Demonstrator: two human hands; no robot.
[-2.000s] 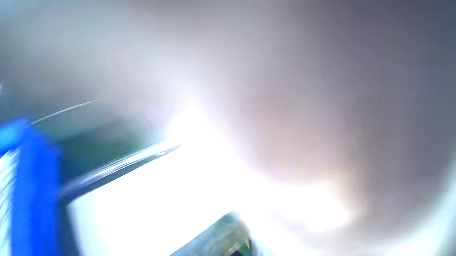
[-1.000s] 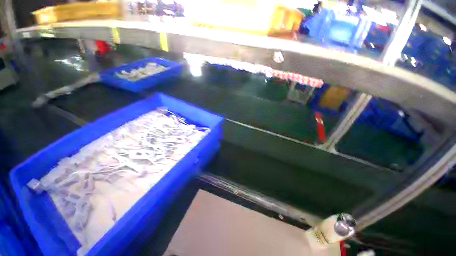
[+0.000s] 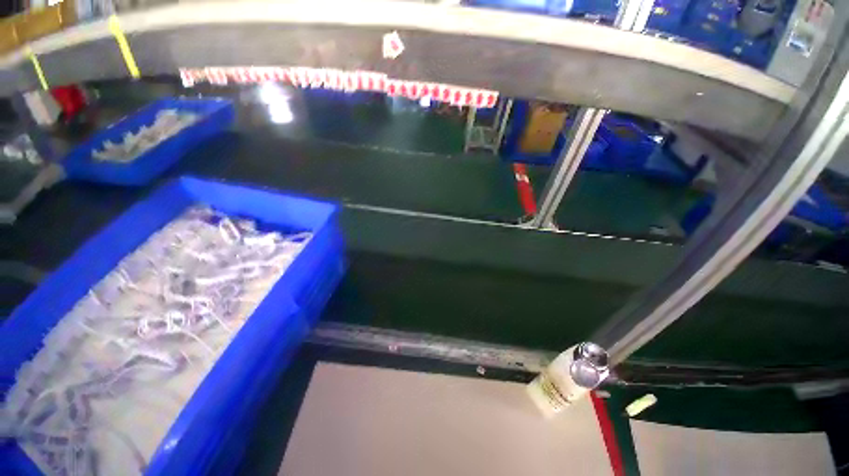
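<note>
A large blue turnover bin [image 3: 319, 244] stands on the bench at the left. White corded units [image 3: 200, 279] lie in it in loose rows and bunches on a pale liner. A pale work mat [image 3: 419, 423] lies at the bottom middle, cut off by the lower edge. A whitish bottle [image 3: 559, 383] with a metallic top stands at the mat's right corner, beside the upright post. Neither of my hands is in the picture.
A second blue bin [image 3: 154, 139] with white parts is at the back left. A red tape strip [image 3: 607, 432] runs between the mat and another pale sheet [image 3: 731, 451]. A small pale piece [image 3: 641, 403] lies near the bottle. An overhead rail [image 3: 559, 70] and an aluminium post [image 3: 735, 242] cross the view.
The earliest frame is blurred by a large pale shape close up, now gone. Since one second ago the view has turned right, so bins and bottle sit further left; the second pale sheet shows.
</note>
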